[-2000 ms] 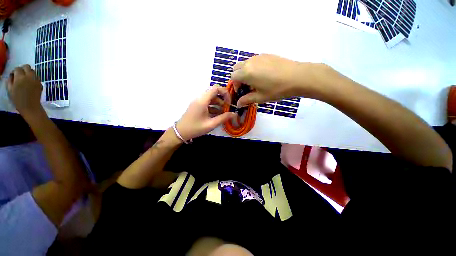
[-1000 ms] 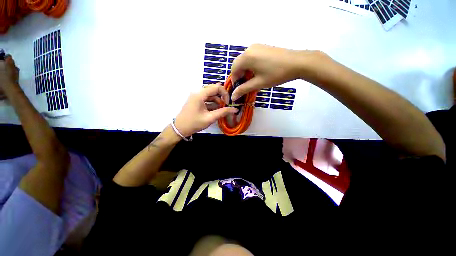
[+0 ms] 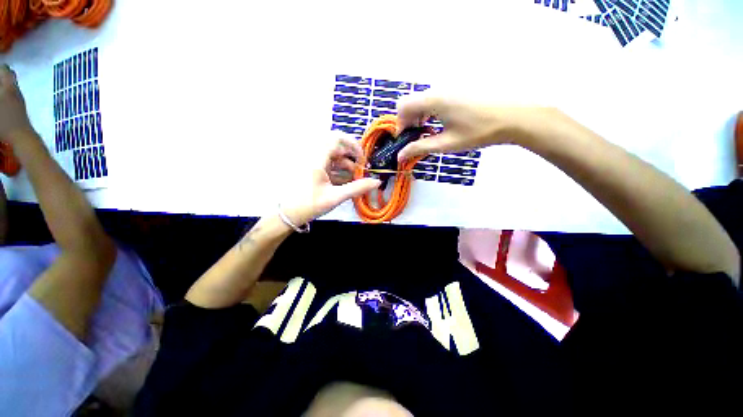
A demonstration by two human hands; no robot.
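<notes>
An orange cord coil (image 3: 375,213) lies on the white table near its front edge. A thin tan rubber band (image 3: 392,172) crosses its middle. My right hand (image 3: 444,126) grips a black plug (image 3: 394,150) between thumb and fingers, tilted over the coil's upper right side. My left hand (image 3: 338,181) holds the coil's left side, its thumb at the middle by the band. A label sheet (image 3: 352,104) with rows of black labels lies under and behind the coil, partly hidden by my right hand.
Another label sheet (image 3: 79,118) lies at the left by a neighbour's arm (image 3: 61,191). Piled orange coils (image 3: 49,12) are at the far left corner. Spare label sheets (image 3: 635,18) overlap at the far right. A red and white object (image 3: 529,277) is below the table edge.
The black plug now shows more, tilted up to the right out of the coil's middle. My right hand has moved slightly right with it. The neighbour's hand has moved away from the left sheet.
</notes>
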